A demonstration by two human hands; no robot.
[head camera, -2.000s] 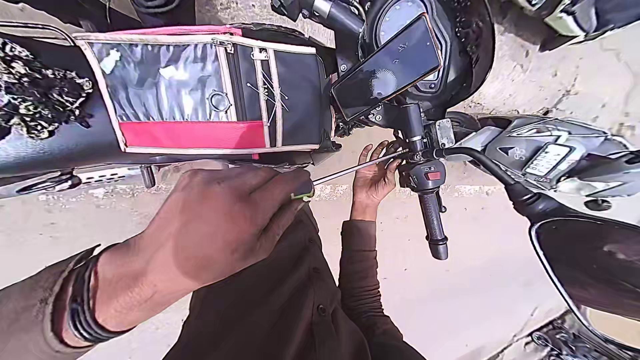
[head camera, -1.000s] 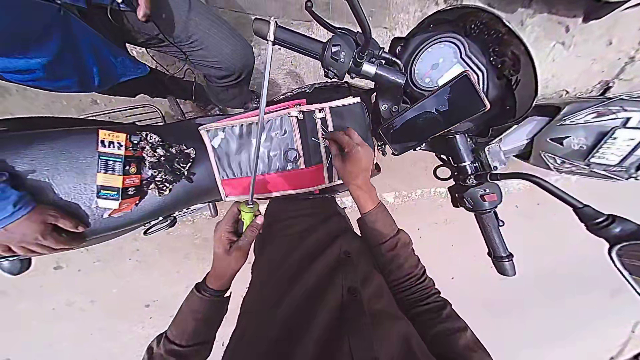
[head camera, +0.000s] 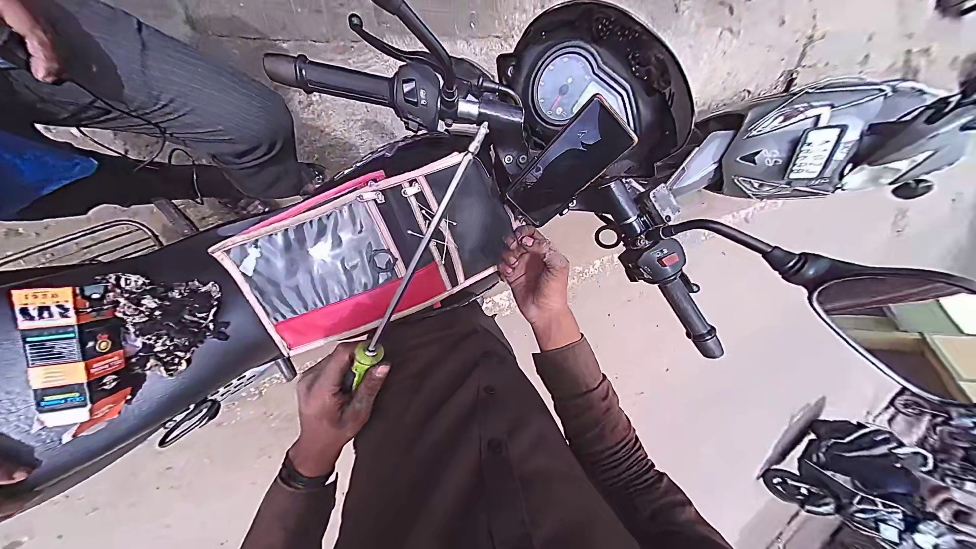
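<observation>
My left hand (head camera: 335, 396) grips the green handle of a long screwdriver (head camera: 419, 259), whose metal shaft slants up across a black, red and clear-plastic tank bag (head camera: 473, 221). The bag lies on a motorcycle's fuel tank, with several thin pins or wires (head camera: 433, 235) on its top. My right hand (head camera: 536, 271) is at the bag's front edge, fingers bent together; whether something small is between them cannot be seen. Just above that hand, a dark smartphone (head camera: 572, 160) rests slanted by the round instrument cluster (head camera: 564, 88). The right handlebar grip (head camera: 690, 316) is beyond my right hand.
On the black seat (head camera: 244, 328) lie a printed cardboard box (head camera: 65, 347) and a tangle of dark shreds (head camera: 164, 316). A person in grey trousers (head camera: 191, 99) stands at the upper left; a hand shows at the left edge. A mirror (head camera: 900, 320) juts out right. Another motorcycle (head camera: 793, 145) stands ahead.
My right hand has moved from the top of the bag to its front edge. The screwdriver stays in my left hand; two seconds ago its shaft reached the handlebar switch area. The view has shifted.
</observation>
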